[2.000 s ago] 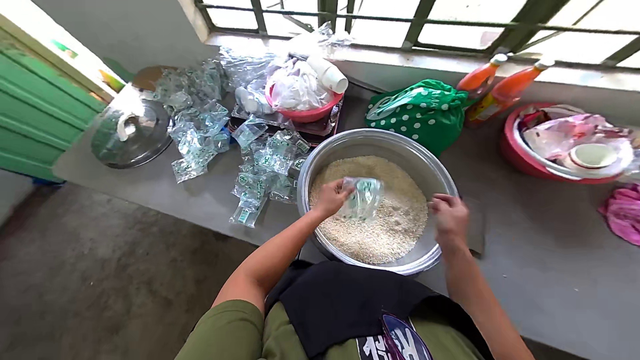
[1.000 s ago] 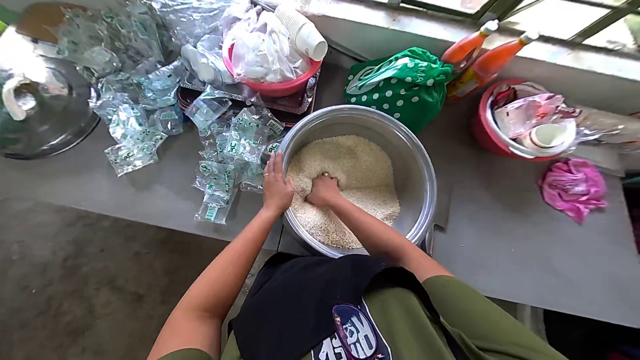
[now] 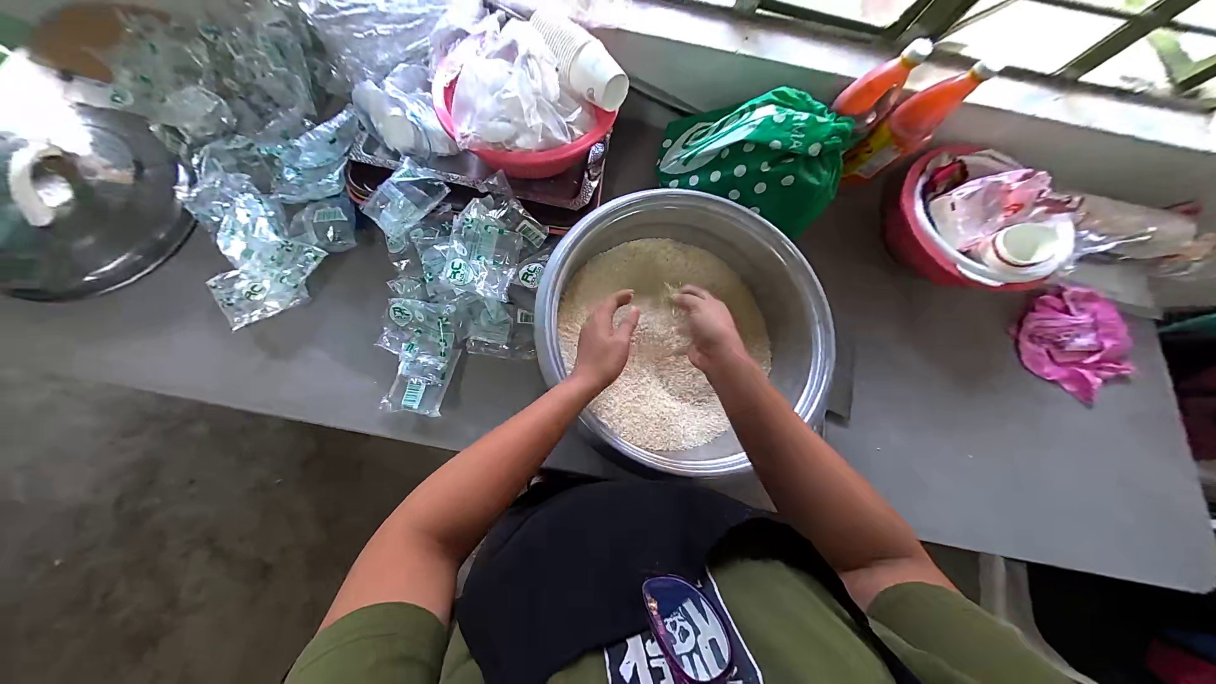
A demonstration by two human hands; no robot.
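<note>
A large round metal pot (image 3: 807,323) stands on the grey table, holding uncooked rice (image 3: 665,404). Both of my hands are over the rice, inside the pot's rim and apart from each other. My left hand (image 3: 605,340) is curled with thumb and fingers apart, and nothing shows in it. My right hand (image 3: 706,326) is partly curled, with a few pale grains near its fingertips; whether it holds rice I cannot tell. Left of the pot lies a pile of clear plastic packets (image 3: 465,271) with green print.
A glass lid (image 3: 104,218) lies at the far left. Behind the pot are a pink basin (image 3: 541,160) with plastic bags and cups, a green polka-dot bag (image 3: 760,157) and orange bottles (image 3: 874,85). At right sit a red bucket (image 3: 912,228) and a pink plastic bag (image 3: 1073,342).
Two seconds ago my left hand held a clear packet over the pot. One second ago it was at the rim and my right hand was in the rice; now both are raised above it.
</note>
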